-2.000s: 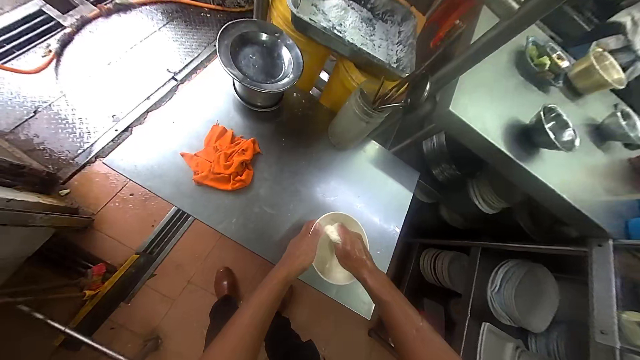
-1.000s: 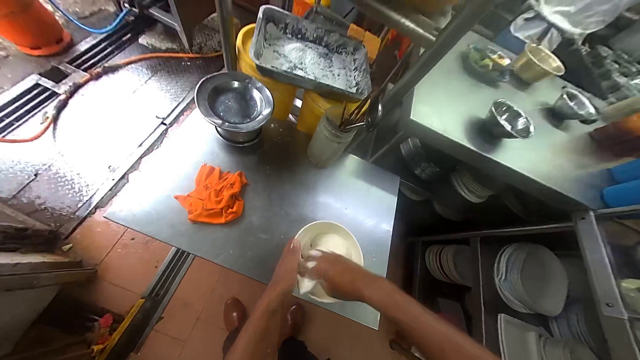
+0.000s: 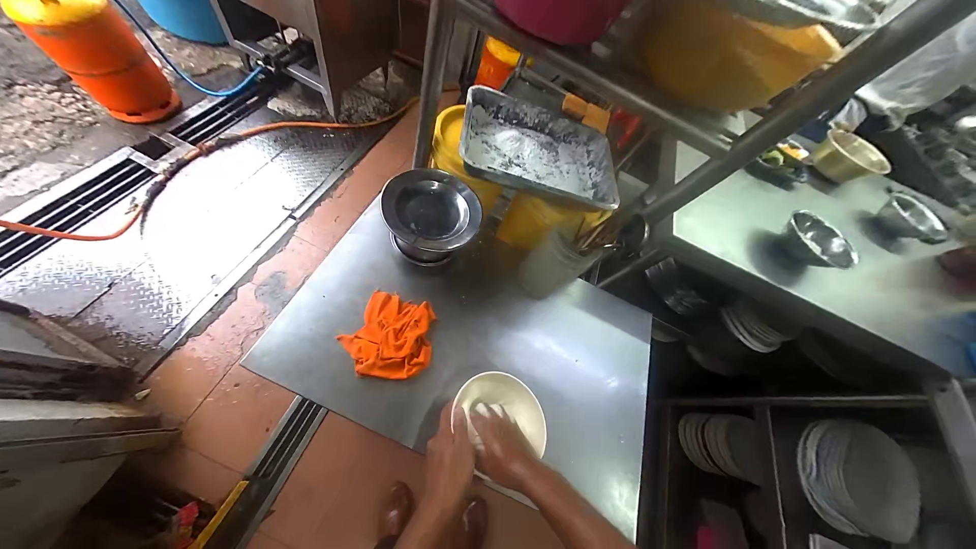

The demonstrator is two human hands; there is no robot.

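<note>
A round cream-white bowl (image 3: 524, 404) stands near the front edge of the steel table (image 3: 579, 358). My left hand (image 3: 450, 450) is at the bowl's left rim, its fingers partly hidden. Inside the bowl is my right hand (image 3: 499, 442), with pale white stuff at its fingertips; whether it grips any of this cannot be told. Left of the bowl lies a crumpled orange cloth (image 3: 393, 335). Farther back are a steel basin (image 3: 431, 210) on a round base and a pale container (image 3: 553, 263) of utensils.
A metal tray (image 3: 537, 149) dusted with white powder rests over yellow buckets (image 3: 457, 145). A metal rack post (image 3: 770, 114) slants across the right side. Beyond it, a counter (image 3: 762, 221) holds metal bowls (image 3: 822, 239). Stacked plates (image 3: 862, 480) fill shelves at lower right.
The view has shifted, showing more of the rack and an orange gas cylinder. My hands have stayed at the bowl; white stuff seen between them earlier is now mostly hidden.
</note>
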